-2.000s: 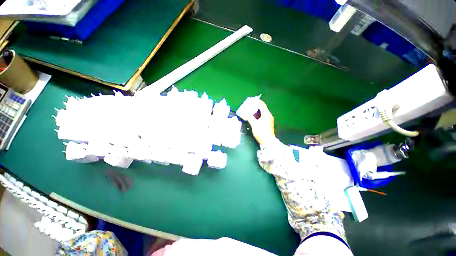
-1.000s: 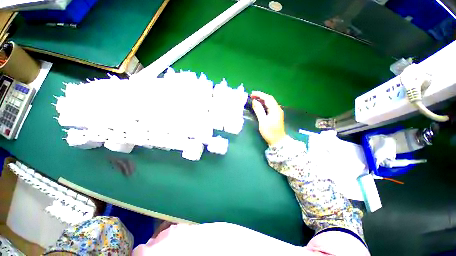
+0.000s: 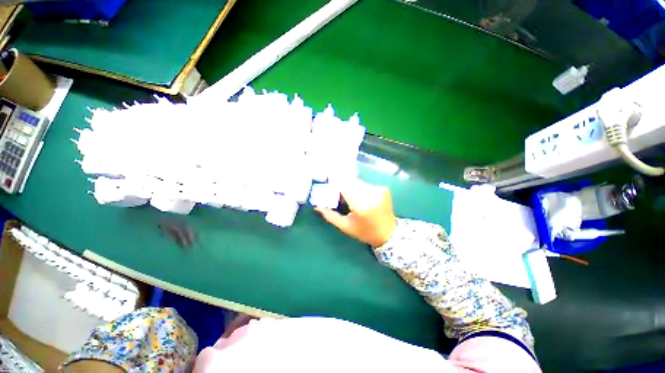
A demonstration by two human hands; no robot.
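A large heap of white pronged adapters (image 3: 197, 149), overexposed into one mass, lies on the green bench mat (image 3: 248, 269). My right hand (image 3: 364, 215) is at the heap's near right corner. Its thumb and fingers are around one white adapter (image 3: 324, 194) at the edge; the grip is partly blurred by glare. My left hand is not in view; only its flowered sleeve (image 3: 142, 339) shows at the bottom left, beside a carton (image 3: 36, 306) with white adapters in rows.
A green conveyor belt (image 3: 408, 80) runs beyond the bench, with a white bar (image 3: 284, 51) lying diagonally across its edge. A power strip (image 3: 554, 149), a blue bin (image 3: 543, 218) and white paper (image 3: 485, 233) are at right. A calculator (image 3: 18, 146) and pen holder (image 3: 25, 80) are at left.
My right hand has moved from the belt side of the heap back towards me, onto the adapter at the near right corner, which has shifted slightly. The view has shifted a little.
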